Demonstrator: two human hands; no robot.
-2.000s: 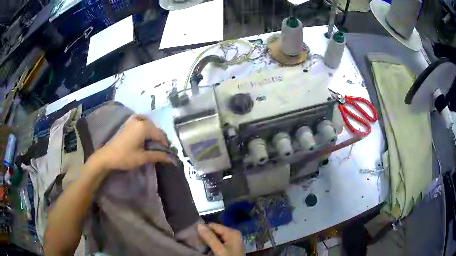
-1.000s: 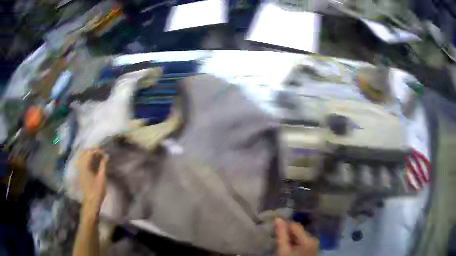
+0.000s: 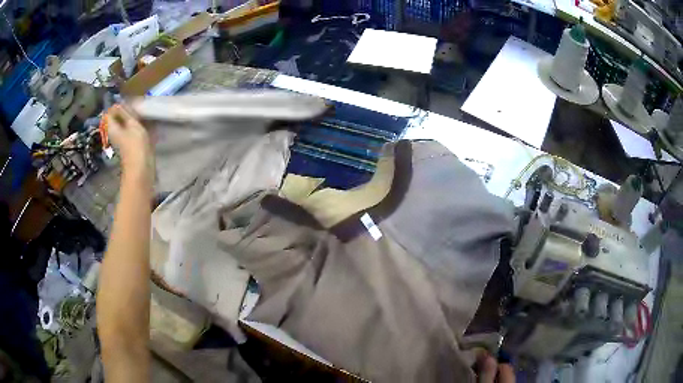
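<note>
The grey-brown garment body (image 3: 359, 299) lies spread over the table left of the overlock machine (image 3: 577, 262). A small white label (image 3: 371, 227) and a pale yellowish-green panel (image 3: 348, 200) show at its neckline. My left hand (image 3: 129, 133), far left, holds the edge of a lighter grey-beige panel (image 3: 217, 153), which is lifted and blurred. My right hand (image 3: 494, 369) is at the bottom edge, partly cut off, with its fingers on the garment's lower right edge, below the machine's left end.
Dark blue striped cloth (image 3: 344, 142) lies behind the garment. Red-handled scissors (image 3: 638, 323) lie right of the machine. Thread cones (image 3: 571, 54) stand at upper right. White boards (image 3: 393, 51) lie beyond the table. A cardboard box (image 3: 153, 69) and clutter are at upper left.
The view has turned left. My left hand has moved from the garment beside the machine to the far left and has taken hold of the lighter panel. My right hand stays at the garment's lower edge.
</note>
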